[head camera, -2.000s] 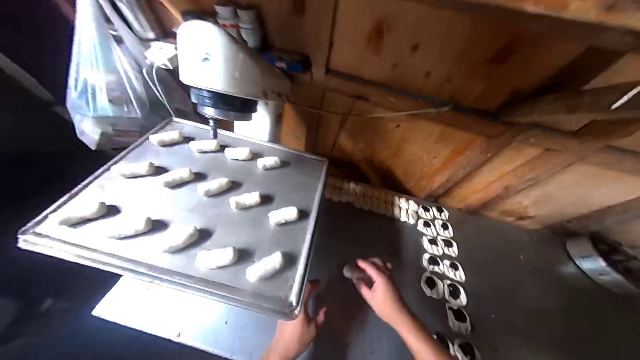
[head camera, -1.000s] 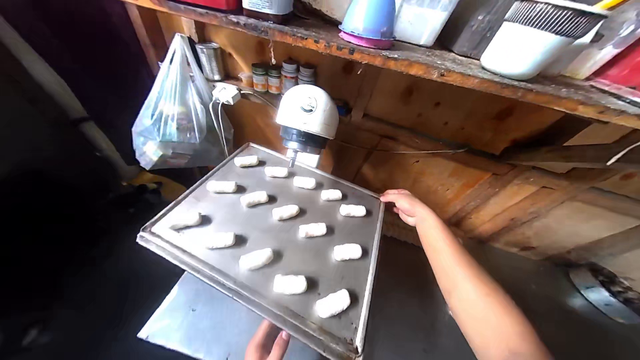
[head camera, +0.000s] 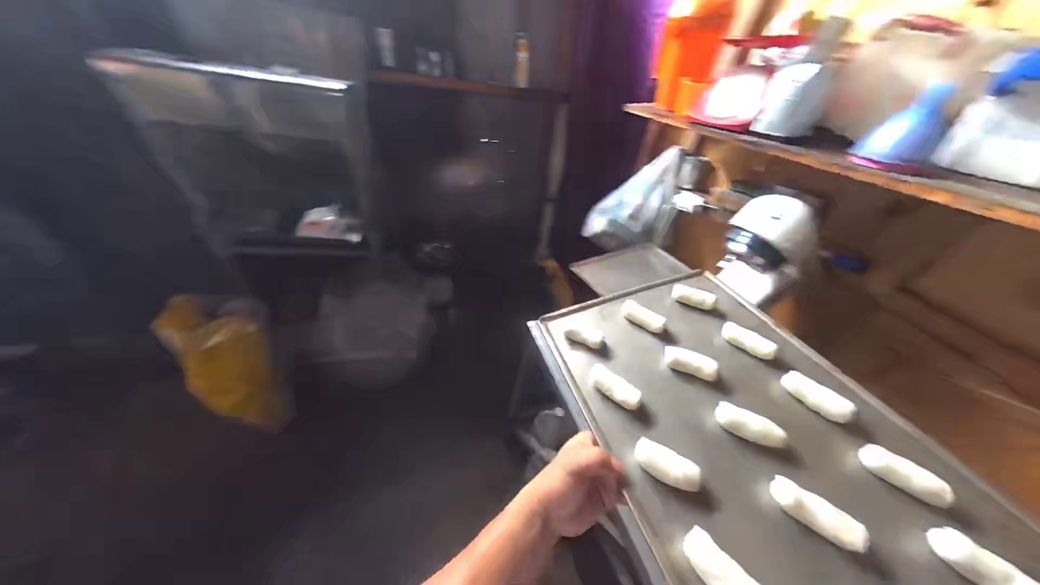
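Observation:
My left hand (head camera: 581, 485) grips the left edge of a metal baking tray (head camera: 707, 422), its fingers curled around the rim. On the tray lie several white dough rolls (head camera: 751, 424) in rows, spaced apart. The tray reaches toward a white stand mixer (head camera: 772, 231) behind its far corner. My right hand is out of view. Another flat metal sheet (head camera: 630, 268) shows beyond the tray's far left corner.
A wooden shelf (head camera: 812, 154) with containers runs along the wall at upper right. A clear plastic bag (head camera: 638, 203) hangs left of the mixer. At left, in a dark area, are a yellow bag (head camera: 236, 366) and a metal-edged rack (head camera: 219, 69).
The view has swung far to the left. My right hand, on the tray's right edge one second ago, is out of view. My left hand now shows on the tray's left edge.

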